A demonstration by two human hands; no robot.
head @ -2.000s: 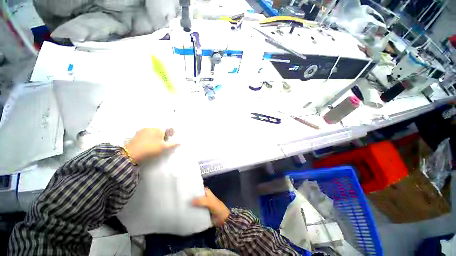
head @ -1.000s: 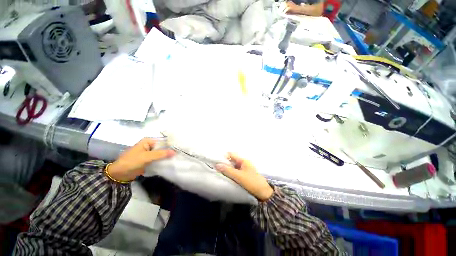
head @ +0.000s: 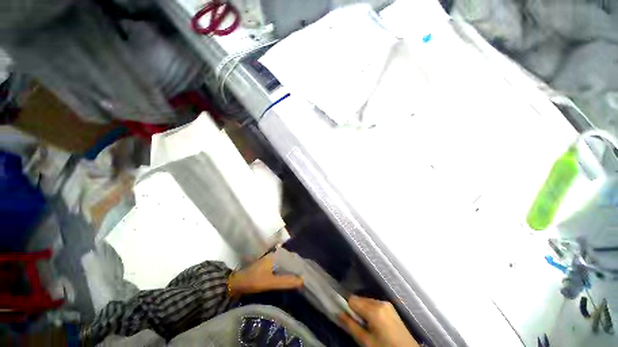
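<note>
A light grey fabric piece (head: pixel 317 283) is held over my lap, below the table's front edge. My left hand (head: pixel 263 276) grips its left end, with the thumb on top. My right hand (head: pixel 381 321) grips its right end near the bottom of the picture and is partly cut off. Another grey cloth strip (head: pixel 211 196) lies over white pieces (head: pixel 166 227) to the left of my lap. The metal needle-area parts (head: pixel 574 274) are at the right.
The white table (head: pixel 434 196) runs diagonally, with white sheets (head: pixel 339 61) and red-handled scissors (head: pixel 215 18) at its far end. A green lamp (head: pixel 554 190) is at right. A red frame (head: pixel 27 281) and blue crate (head: pixel 19 196) stand on the floor at left.
The view has swung left, so the table now runs diagonally. Both hands still hold the fabric, now lower over my lap and off the table edge. The pile of white pieces has come into fuller view.
</note>
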